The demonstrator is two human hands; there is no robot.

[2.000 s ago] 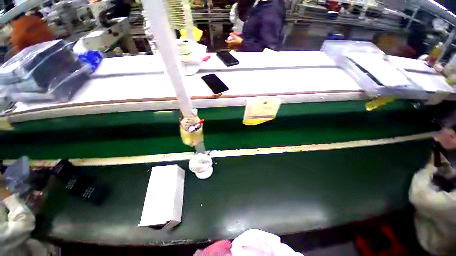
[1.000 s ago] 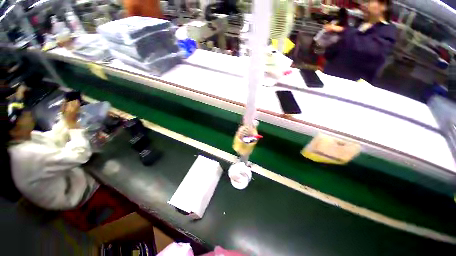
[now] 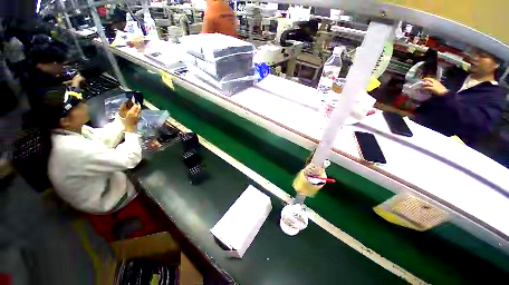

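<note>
Neither of my hands is in the picture. Nearest in front of me, a long white box [image 3: 243, 218] lies closed on the dark green bench [image 3: 184, 214]. A small white desk fan [image 3: 294, 219] stands to its right. Above the fan, a yellowish taped pen holder [image 3: 310, 180] with a red pen [image 3: 325, 180] is fixed to the slanted white post [image 3: 355, 83]. Several black small parts [image 3: 192, 158] lie on the bench beyond the box, near the neighbouring worker.
A worker in white [image 3: 95, 161] sits at left. An open floor carton [image 3: 146, 247] with dark flat items stands below the bench edge. A perforated holder [image 3: 413, 211] hangs from the shelf edge. Wrapped stacks [image 3: 217, 58], a bottle [image 3: 331, 69] and two black phone-like slabs [image 3: 370, 147] are on the shelf.
The view has swung left, so bench things sit further right in the picture. The seated worker and floor carton have come into view. The pink and white shapes at the bottom edge are gone.
</note>
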